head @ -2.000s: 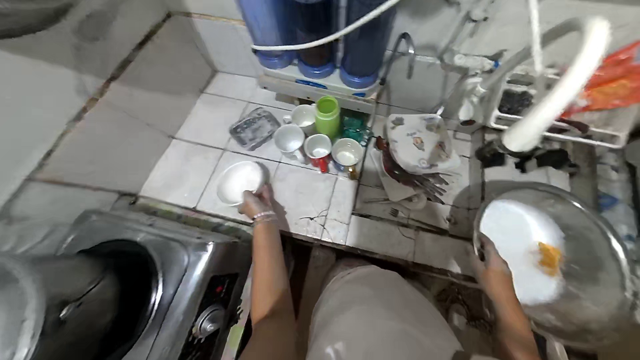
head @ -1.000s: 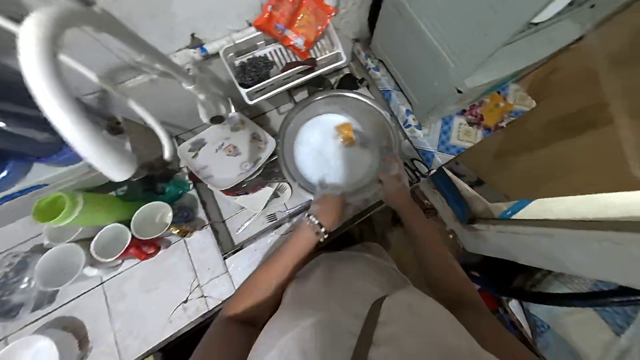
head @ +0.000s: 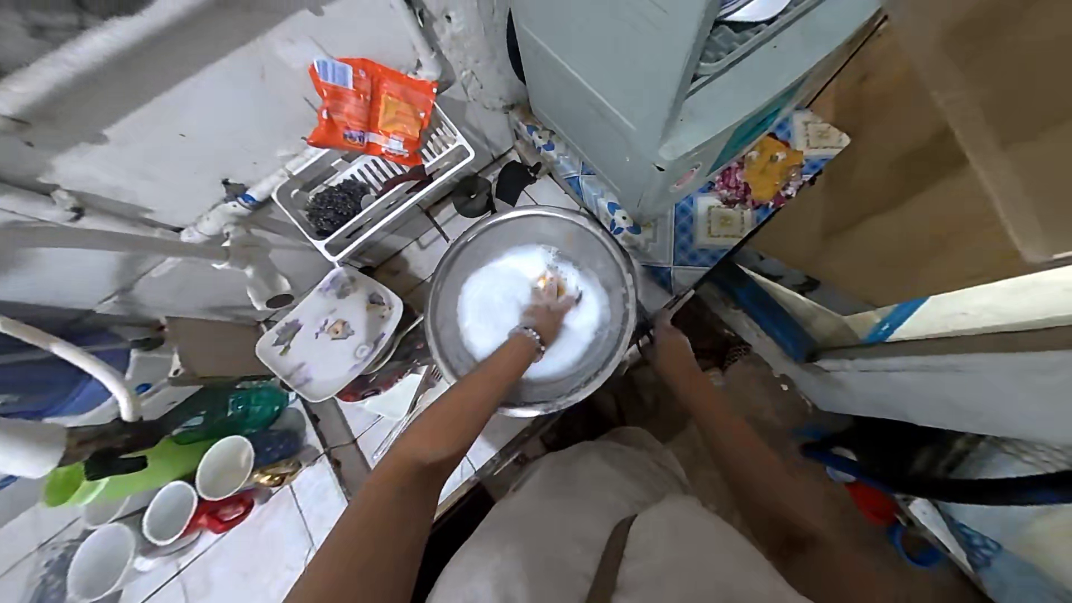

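Note:
A round metal basin (head: 615,335) full of white suds (head: 490,310) stands at the counter's edge. My left hand (head: 550,311), with a bracelet at the wrist, reaches into the suds, on or at a yellow-orange sponge (head: 548,283) that mostly lies under the fingers; whether it is gripped is hidden. My right hand (head: 670,347) is just right of the basin, by the counter's edge; its fingers are dark and unclear. Left of the basin lies a patterned square plate (head: 331,335), with forks (head: 410,406) beside it.
Several cups (head: 224,467) and a green tumbler (head: 146,471) stand at the lower left. A white plastic rack (head: 394,218) holds a dark scourer (head: 337,205) and an orange packet (head: 371,109). A white faucet (head: 268,285) juts out above the plate. A pale green cabinet (head: 603,92) stands behind the basin.
My left hand has left the white bowl it was touching among the cups and is now in the basin's suds. My right hand has moved off the basin to its right side. The view has swung right.

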